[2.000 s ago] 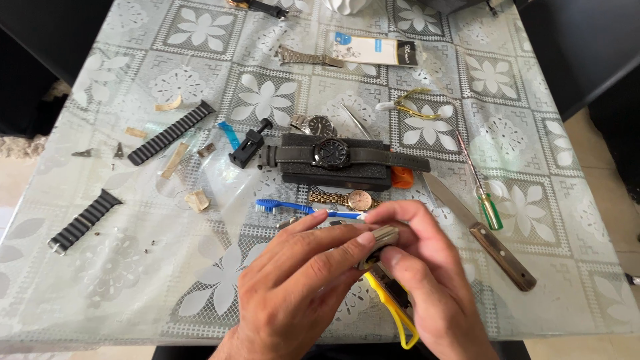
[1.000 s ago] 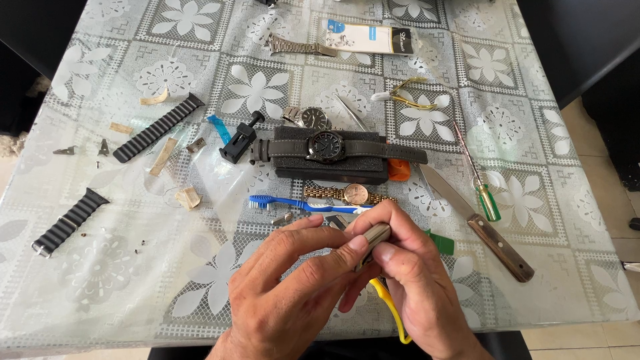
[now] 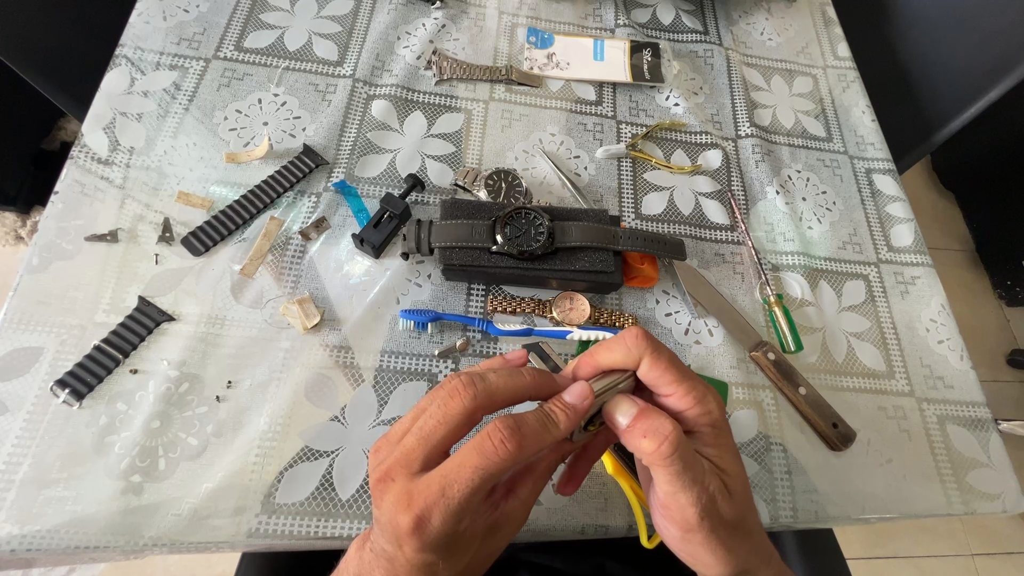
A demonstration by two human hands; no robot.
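Observation:
Between my left hand [image 3: 480, 448] and my right hand [image 3: 672, 432], a small metal piece [image 3: 604, 396], perhaps a watch case, is pinched by the fingers and thumbs of both. Its underside is mostly hidden. A yellow-handled tool [image 3: 636, 500] lies under my right hand, partly covered. Just beyond my fingers are a blue and white toothbrush [image 3: 512, 328] and a gold-coloured wristwatch [image 3: 571, 308]. Behind them, a black watch with a dark strap [image 3: 524, 230] lies across a black foam block [image 3: 528, 276], with a steel watch [image 3: 504, 186] behind it.
A wooden-handled knife [image 3: 800, 392] and a green-handled screwdriver [image 3: 780, 320] lie right. Left are ribbed black strap pieces [image 3: 256, 200], a black link-removal tool [image 3: 388, 216] and tiny screws [image 3: 218, 398]. Gold-coloured nippers [image 3: 664, 152], a metal bracelet [image 3: 480, 72] and a printed packet [image 3: 592, 56] lie farther back.
Both hands stay together on the small metal piece, which has tilted slightly between the fingers. The things on the table have not plainly moved.

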